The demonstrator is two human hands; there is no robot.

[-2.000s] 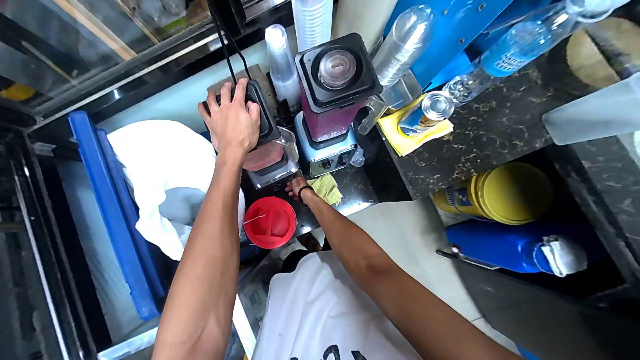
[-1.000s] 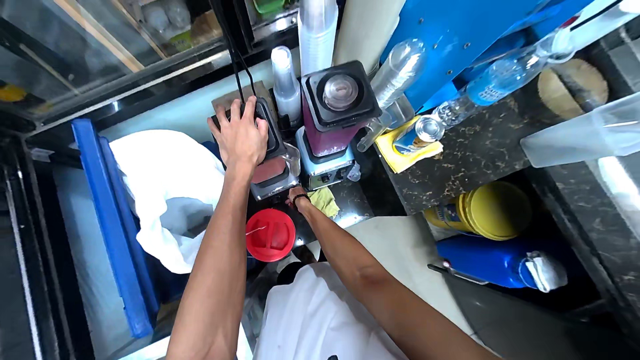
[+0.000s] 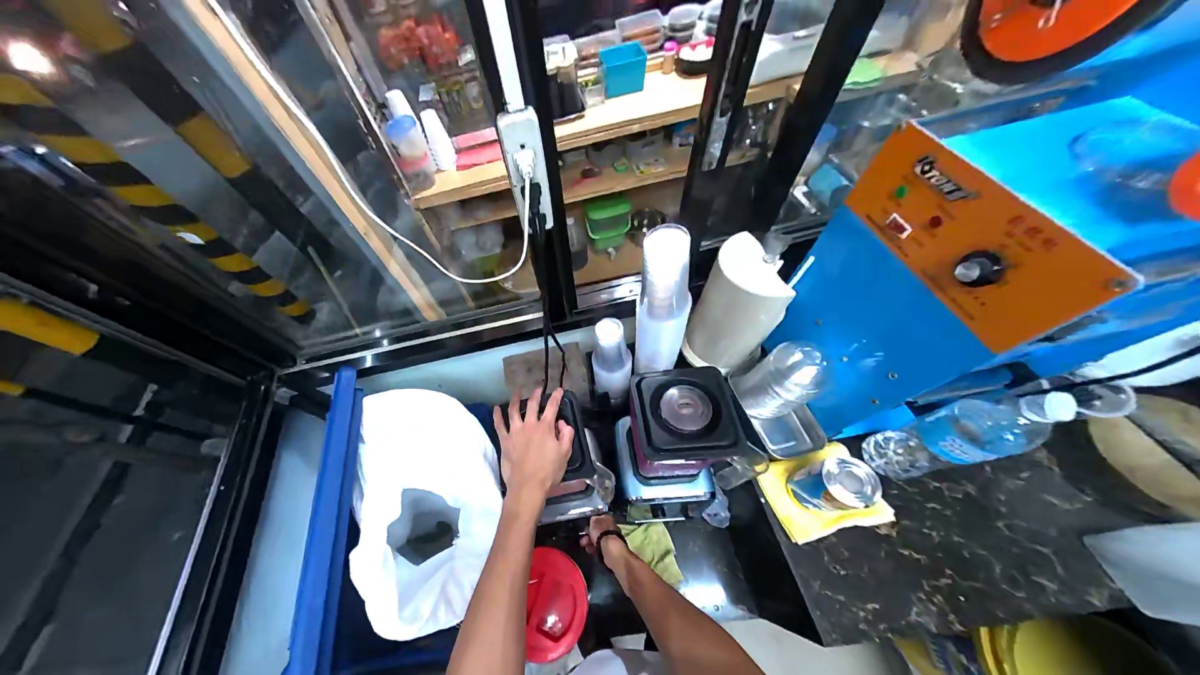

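My left hand [image 3: 534,445] lies spread, palm down, on the black lid of a blender [image 3: 574,473] whose jar has a clear handle. Low at the front of that blender's base is my right hand [image 3: 598,532], a dark band on its wrist; its fingertips are partly hidden, so what they touch cannot be told. Just right stands a second blender [image 3: 686,412] with a black lid and purple contents, on a silver-blue base. A yellow-green cloth [image 3: 654,553] lies beside my right wrist. A red plastic container [image 3: 555,605] sits between my forearms.
A white bag [image 3: 427,422] lines a blue bin [image 3: 323,525] at left. Stacked plastic cups [image 3: 664,300] and a white roll [image 3: 739,305] stand behind the blenders. Right are a can [image 3: 848,483] on a yellow cloth [image 3: 797,525], a plastic bottle [image 3: 984,429] and a blue-and-orange machine [image 3: 984,253].
The view has tilted up, showing the window and the machine's panel. My left hand stays on the blender lid and my right hand stays low at its base.
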